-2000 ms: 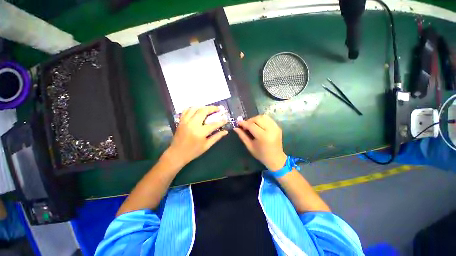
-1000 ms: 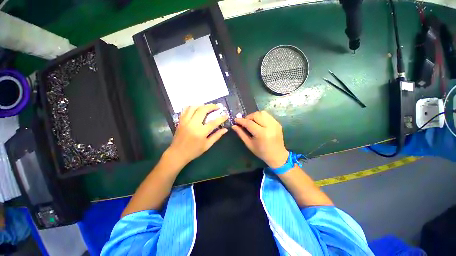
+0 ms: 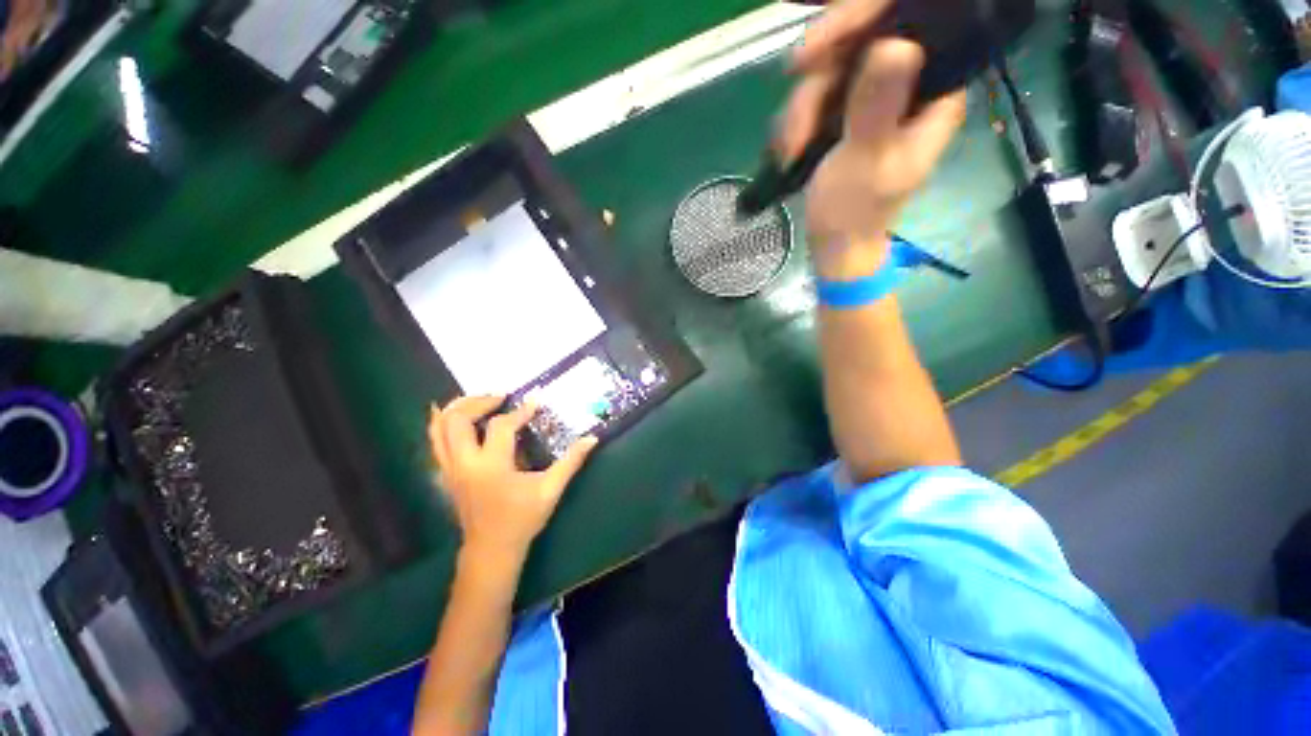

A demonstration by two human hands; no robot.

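Observation:
The tablet unit lies open in its black foam holder, with a silver-white rectangle and a circuit board at its near end. My left hand rests on the near left corner of the unit, thumb and fingers spread around the board's edge. My right hand, blurred and wearing a blue wrist strap, is closed around the black electric screwdriver. The screwdriver's tip points down-left over the round screw dish; whether it touches the screws cannot be told.
A black parts tray heaped with silver bits stands left. A purple tape roll is far left. Tweezers lie partly behind my right wrist. A power box and white fan are right. Another unit lies on the conveyor.
My right hand has left the board, moved up and right, and taken hold of the hanging screwdriver, bringing it to the dish. My left hand has slid to the unit's corner, uncovering the board. The view has shifted.

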